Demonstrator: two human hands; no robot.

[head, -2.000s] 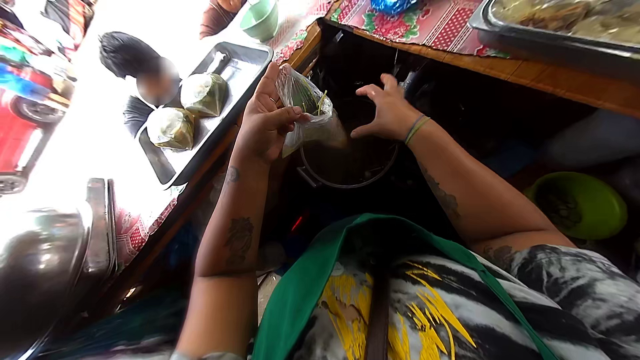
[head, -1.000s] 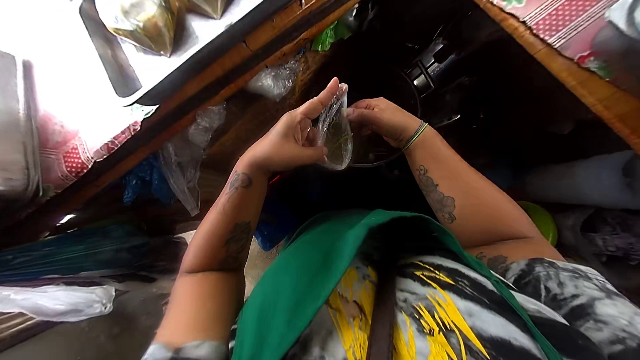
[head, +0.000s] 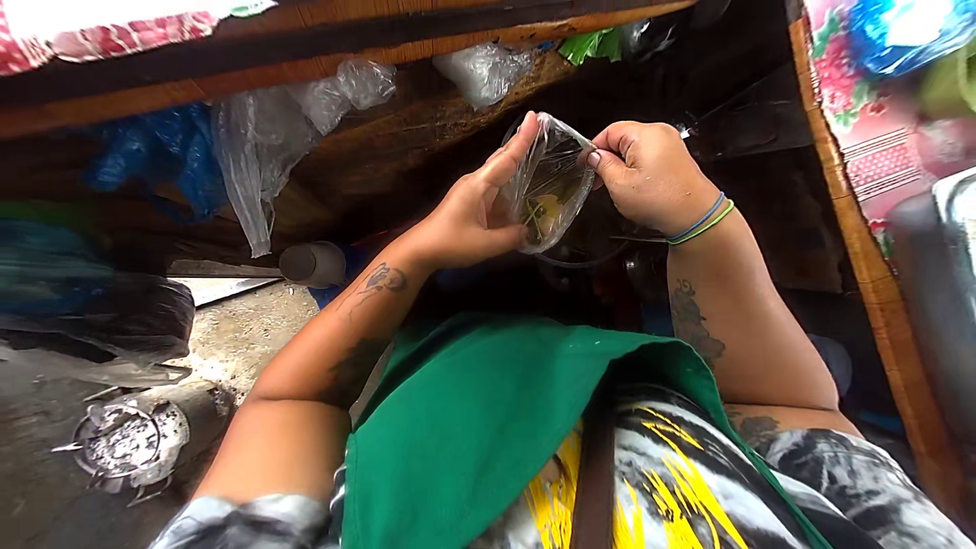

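Observation:
A clear plastic bag with greenish leafy food and some yellowish liquid in its lower part is held up at the middle of the view. My left hand is around its left side, the thumb near the bottom and the fingers along the upper edge. The fingertips of my right hand pinch the upper right edge of the bag's rim. Two thin bands, blue and yellow-green, circle my right wrist. Behind the bag, the pot's rim shows only faintly in the dark.
Clear plastic bags and blue plastic bags hang beneath the wooden table edge. A sooty metal burner stands on the floor at lower left. Another wooden edge with a flowered cloth runs down the right side.
The view has swung away from the tray and the person seen earlier. My right hand, free and spread two seconds ago, has come to the bag's rim. The bag remains in my left hand.

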